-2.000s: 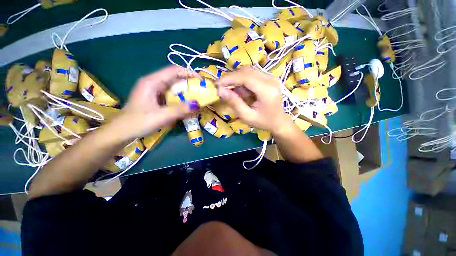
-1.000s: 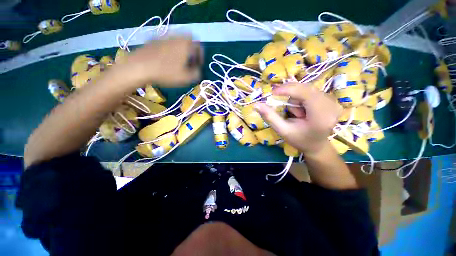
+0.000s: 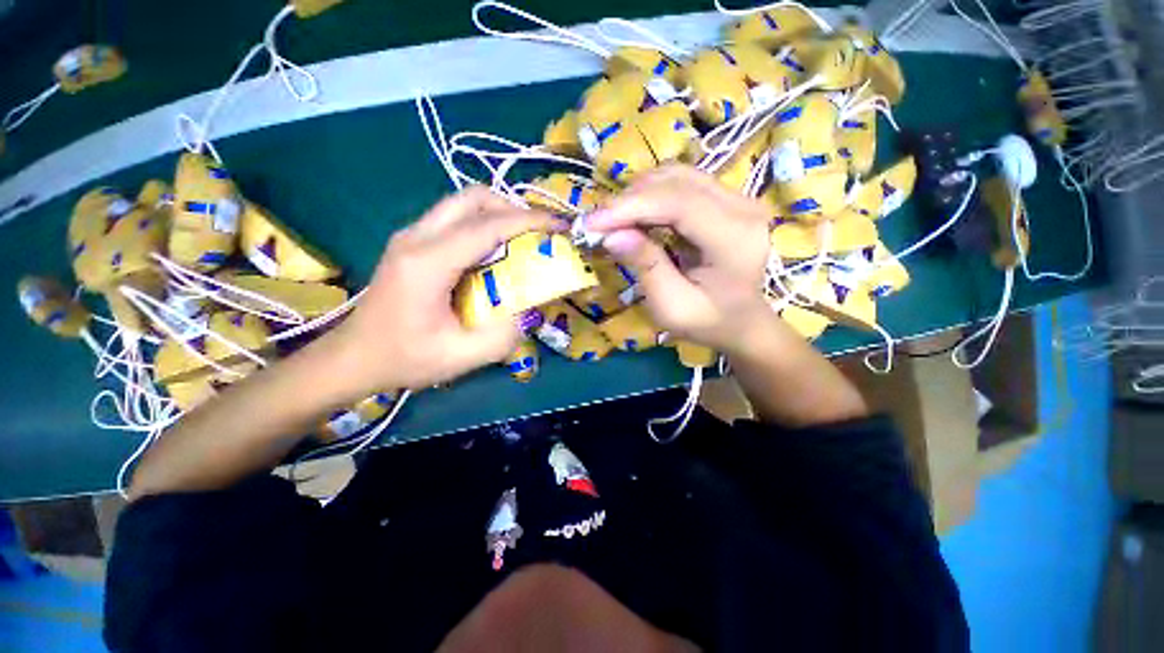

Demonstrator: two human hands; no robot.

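My left hand holds a yellow unit with blue tape strips, its thumb with purple nail polish on the lower side. My right hand is at the unit's upper right end, its thumb and index finger pinched on a small whitish-grey piece; what it is cannot be made out. More yellow units lie in a large heap behind and right of my hands, and in a smaller heap at the left, with tangled white cords.
A pale rail crosses the green bench. Beyond it lies another corded yellow unit. A black socket block and a white round plug are at the right. White cords hang at far right. Cardboard boxes stand below.
One second ago my left hand was raised over the left heap and my right hand was near the right heap. Now both hands are together at a yellow unit in my left hand.
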